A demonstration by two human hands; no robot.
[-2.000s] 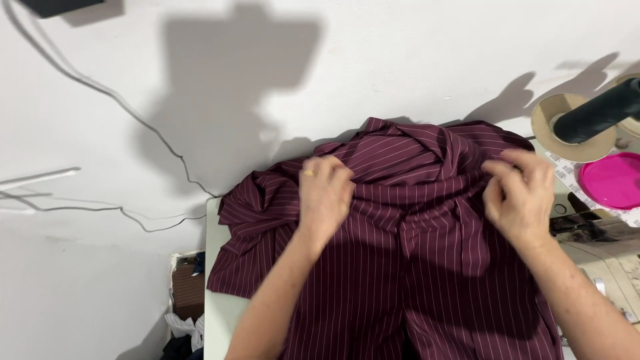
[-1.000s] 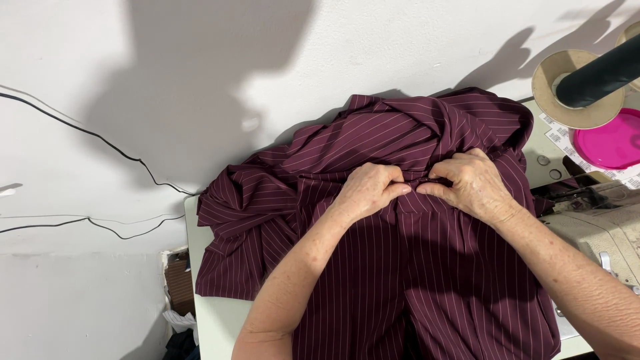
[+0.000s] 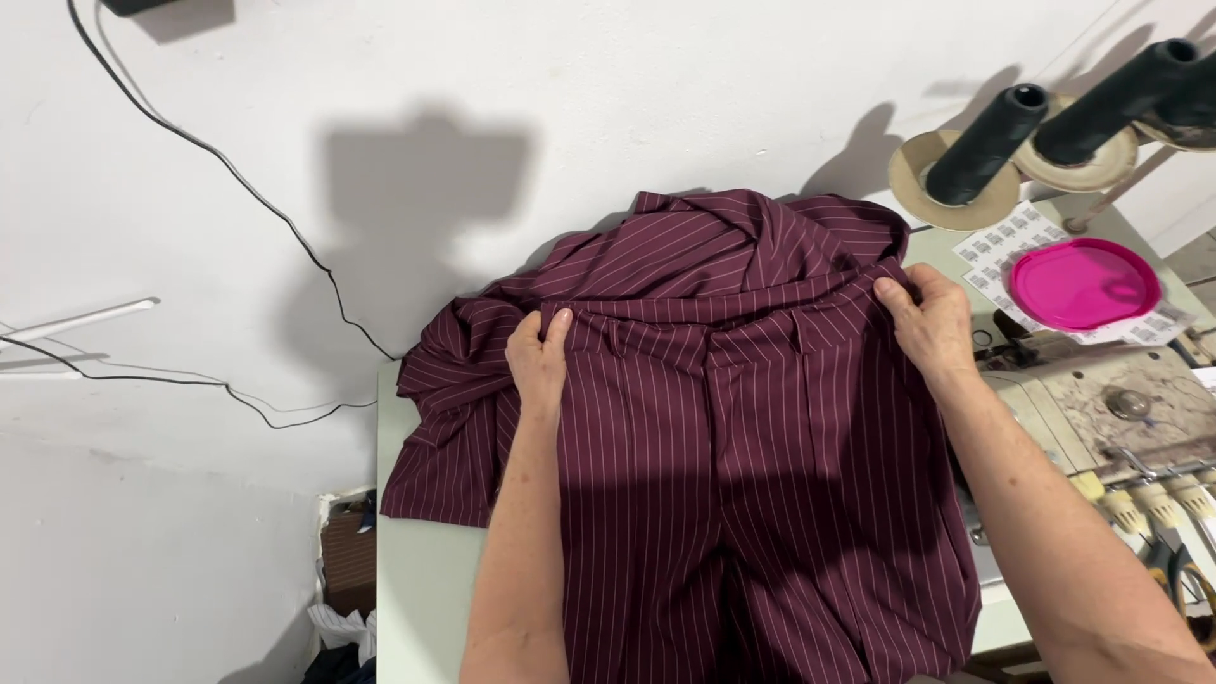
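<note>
A pair of maroon pinstriped trousers (image 3: 646, 437) lies front side up, with its waistband toward the wall and its legs toward me. My left hand (image 3: 540, 356) pinches the left end of the waistband between thumb and fingers. At the other end of the waistband, my right hand (image 3: 926, 313) grips the cloth, thumb on top. Belt loops and the fly show between my hands. Behind the waistband more maroon pinstriped cloth (image 3: 665, 242) is bunched in folds against the wall.
On the right stand an industrial sewing machine (image 3: 1121, 404), dark thread cones (image 3: 988, 142), a pink plastic lid (image 3: 1083, 283) on printed label sheets (image 3: 1012, 237), and scissors (image 3: 1178, 570). The pale table (image 3: 418, 589) meets the wall. Cloth lies in a container (image 3: 350, 560) below left.
My hands were close together at the middle of the waistband one second ago. They have moved apart to its two ends, and the trousers' front now lies spread between them.
</note>
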